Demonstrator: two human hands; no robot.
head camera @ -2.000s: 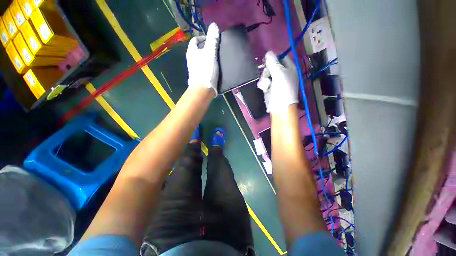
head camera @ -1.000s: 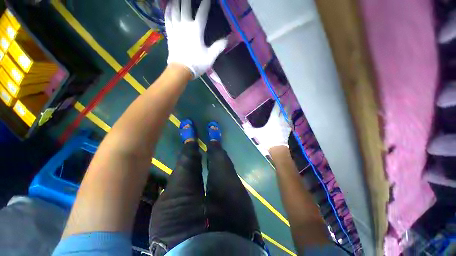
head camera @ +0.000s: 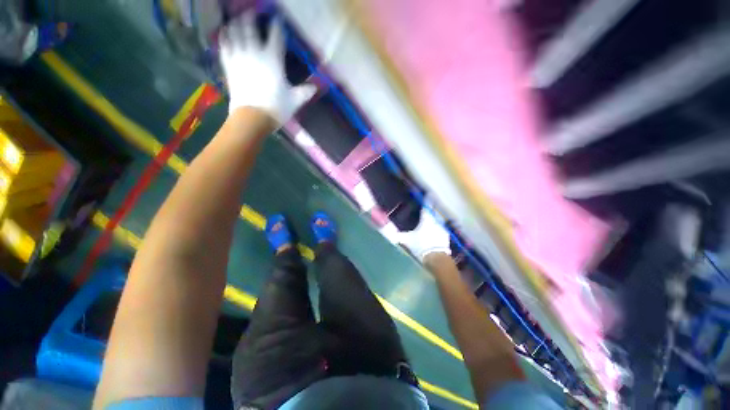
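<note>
My left hand (head camera: 260, 76), in a white glove, is over the far end of the pink-lined shelf (head camera: 349, 174) with fingers spread, holding nothing visible. My right hand (head camera: 428, 239), also gloved, is lower on the shelf with thumb and fingers apart at a dark flat box (head camera: 405, 215). Blur hides whether it grips that box. Another flat black box (head camera: 330, 126) lies between my hands, near my left thumb, and a further dark box (head camera: 387, 184) lies just above my right hand. The boxes lie in a row.
A blue cable (head camera: 350, 110) runs along the shelf. A pale bench edge (head camera: 392, 100) and blurred pink lining (head camera: 480, 136) are at right. At left are yellow boxes (head camera: 28, 188), a blue stool (head camera: 72, 344) and red tape (head camera: 148, 188) on the floor.
The dark box held between my hands two seconds ago is no longer held up. My hands moved apart, and the view turned so the shelf runs more diagonally. More upper pink lining shows.
</note>
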